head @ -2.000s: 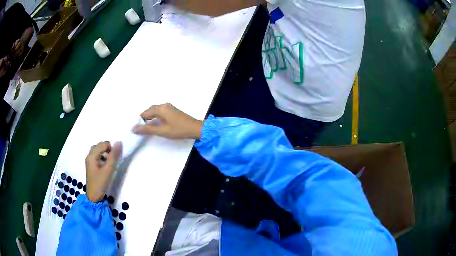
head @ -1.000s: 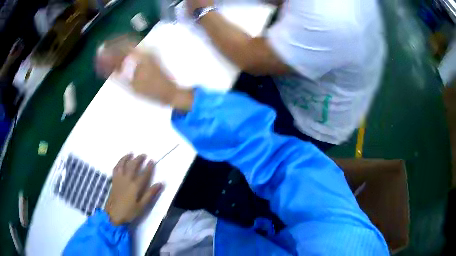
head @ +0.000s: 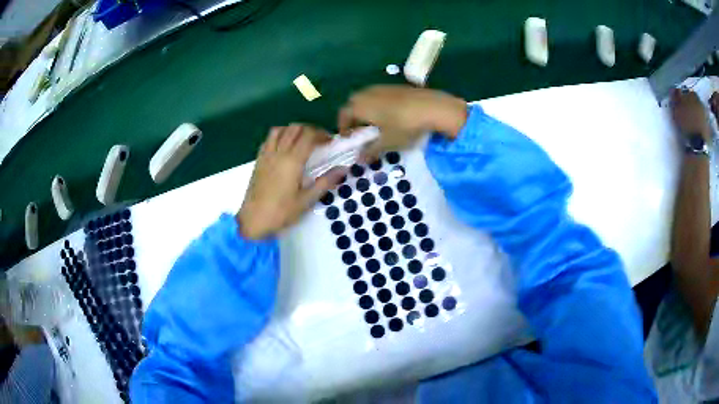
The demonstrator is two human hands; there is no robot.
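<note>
A cream-white device housing (head: 340, 151) is held between my two hands above the top end of the sticker sheet. My left hand (head: 285, 177) grips its left end. My right hand (head: 400, 117) is at its right end, fingers bent and slightly blurred; whether they hold a sticker is hidden. The sticker sheet (head: 392, 252) with rows of round black adhesive pads lies in front of me on a pale backing. Its top rows are partly behind my hands.
Cream-white housings (head: 176, 153) stand along the green conveyor belt (head: 236, 87), with a yellow scrap (head: 307, 87). Spare sticker sheets (head: 110, 276) overlap on the white bench (head: 599, 150) at left. A neighbour's arm (head: 691, 205) is at right, beside a grey post.
The view has swung from the right-hand neighbour to the sheet and belt. My right hand has come back from the far reach, and both hands now meet at a housing.
</note>
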